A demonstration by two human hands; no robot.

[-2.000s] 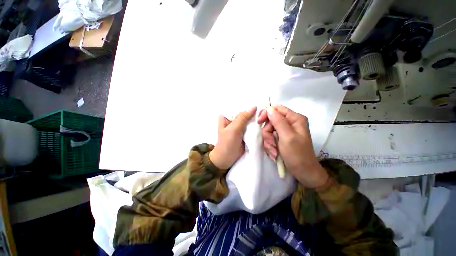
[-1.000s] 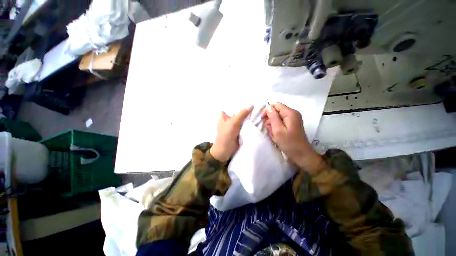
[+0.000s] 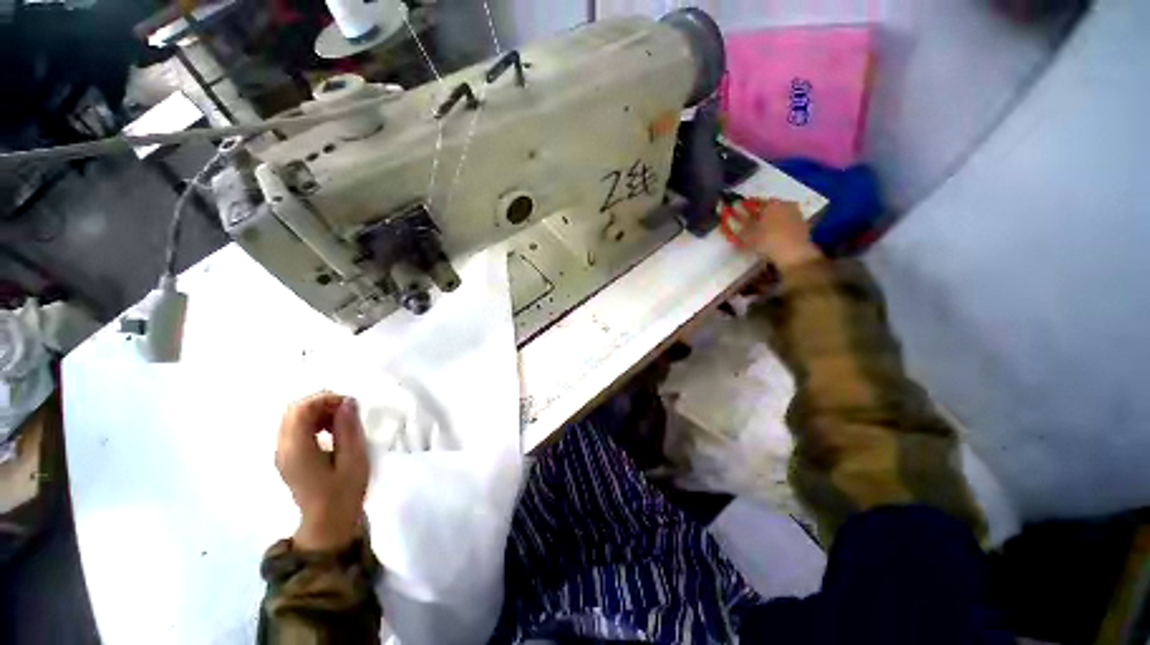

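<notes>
My right hand (image 3: 779,231) is at the far right end of the machine table, with its fingers on the orange handles of the scissors (image 3: 739,218); the blades are hard to make out. My left hand (image 3: 324,464) is raised over the white table, thumb and fingertips near each other. The white fabric piece (image 3: 441,504) lies beside it, draped over the table's front edge; whether my left fingers hold any of it cannot be told.
The grey-beige sewing machine (image 3: 542,151) stands behind the fabric. A lamp head (image 3: 164,324) is at left. A pink item (image 3: 801,88) and blue cloth (image 3: 842,202) are behind my right hand. Pale cloth (image 3: 731,410) lies below the table edge.
The view has swung right. My right hand has left the fabric and reached far right to the scissors. The fabric has gone from between both hands to the table beside my left hand.
</notes>
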